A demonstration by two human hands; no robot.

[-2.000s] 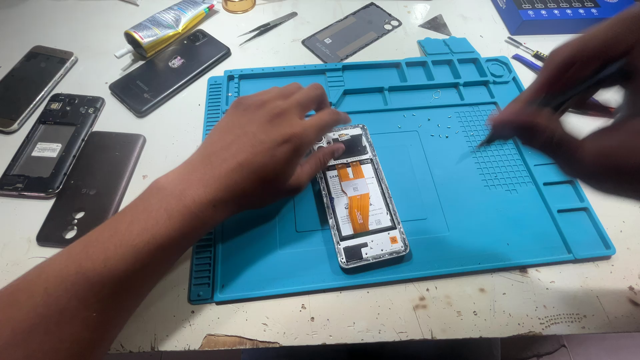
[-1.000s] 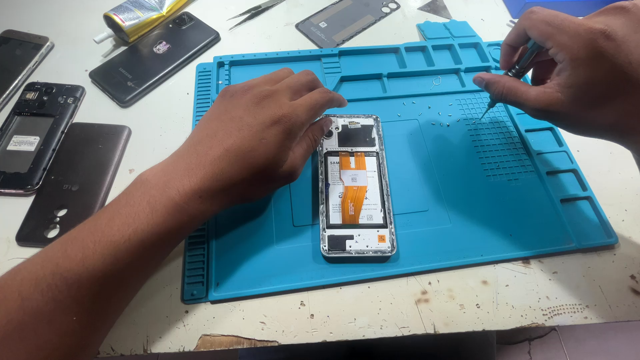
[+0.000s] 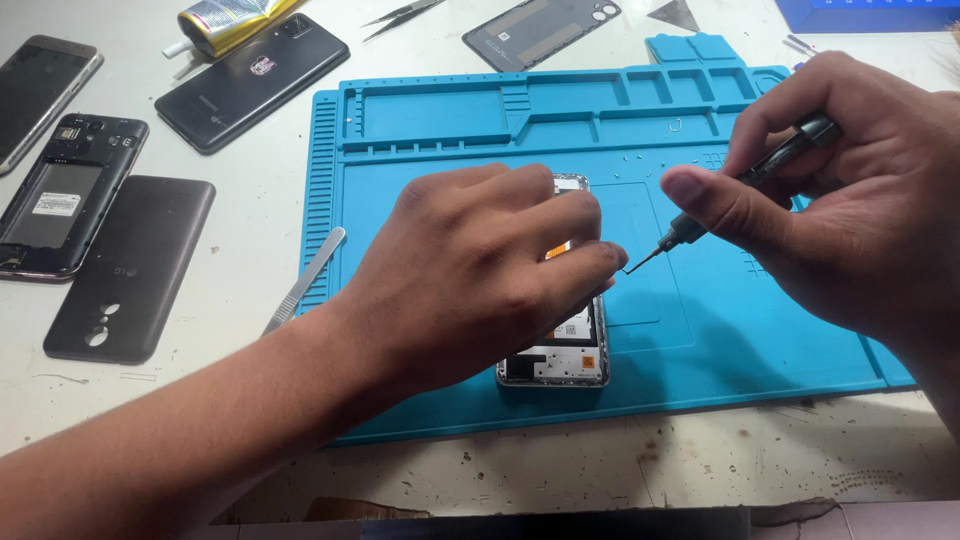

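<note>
An opened smartphone (image 3: 555, 367) lies on a blue silicone repair mat (image 3: 465, 420), its orange flex cable and battery partly hidden under my left hand (image 3: 495, 262). The fingers of that hand are bent over the phone's right edge, and their tips meet close to the screwdriver's tip; whether they pinch anything is too small to tell. In my right hand (image 3: 817, 187) is a thin precision screwdriver (image 3: 684, 226), pointing down and left, with a small dark bit of something at its tip. Several tiny screws (image 3: 639, 157) lie on the mat beyond the phone.
Left of the mat lie a black Samsung phone (image 3: 251, 86), an opened phone (image 3: 112, 165), an LG back cover (image 3: 142, 262) and another phone (image 3: 37, 90). Metal tweezers (image 3: 311, 274) rest across the mat's left edge. A grey back cover (image 3: 540, 34) and pointed tweezers (image 3: 401, 16) lie behind.
My right hand has brought the screwdriver from the mat's gridded area toward the phone. My left hand has moved from the phone's top left corner to over its middle and right edge.
</note>
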